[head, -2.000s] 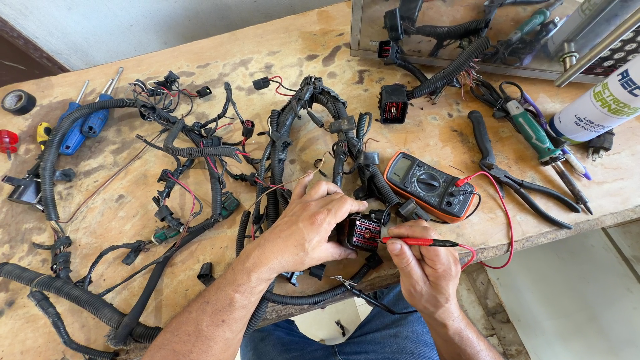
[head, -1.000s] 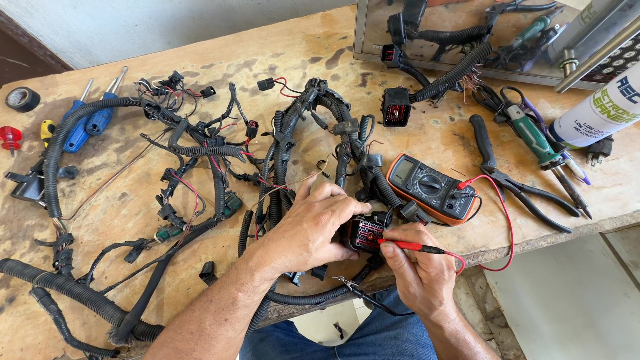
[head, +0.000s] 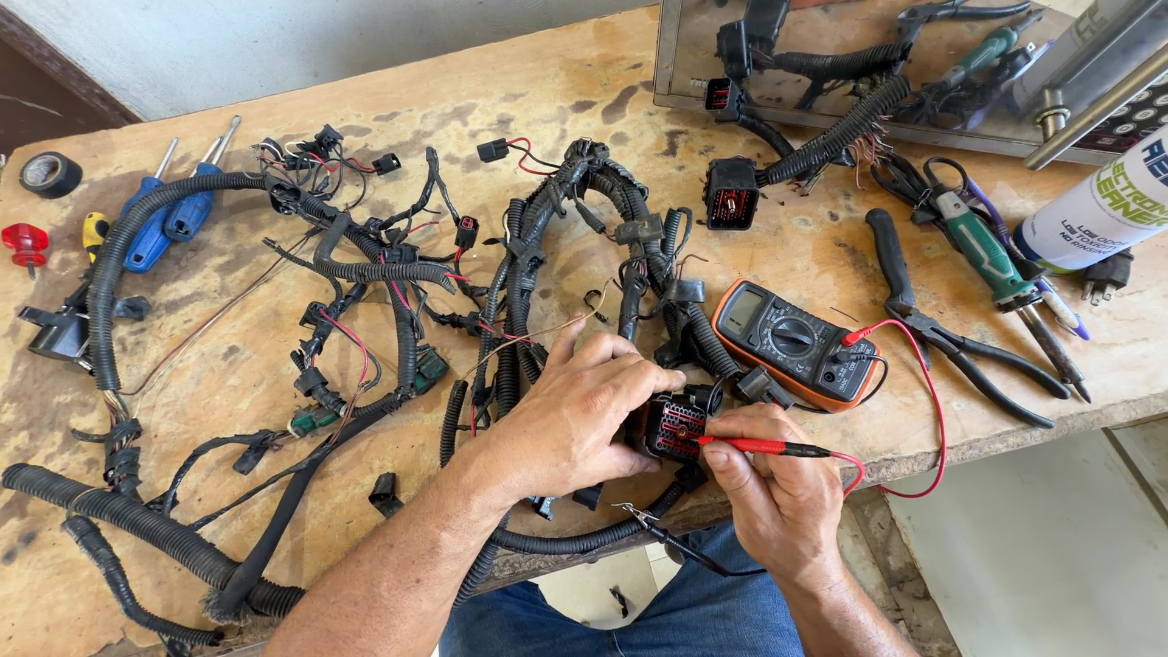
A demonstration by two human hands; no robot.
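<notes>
My left hand [head: 584, 415] grips a black multi-pin connector [head: 677, 425] with red inserts, near the table's front edge. Between the fingers of my right hand [head: 780, 484] is a red multimeter probe [head: 753, 445], its tip at the right side of the connector's face; whether it touches a pin cannot be told. An orange and black digital multimeter [head: 792, 342] lies just behind, with the red lead plugged in; its display is too small to read. The wiring harness [head: 525, 274] in corrugated tubing spreads leftward. An alligator clip [head: 639, 513] on a black lead sits below the connector.
Right of the meter lie black-handled pliers [head: 922, 324], a green soldering iron [head: 990, 251] and a spray can [head: 1095, 205]. A second large connector [head: 732, 193] lies behind, before a reflective metal case [head: 684, 55]. Blue screwdrivers [head: 151, 224] and black tape [head: 51, 174] are at left.
The red probe's tip has shifted slightly over the connector's face, and my right hand has moved a little with it. My left hand keeps its hold on the connector.
</notes>
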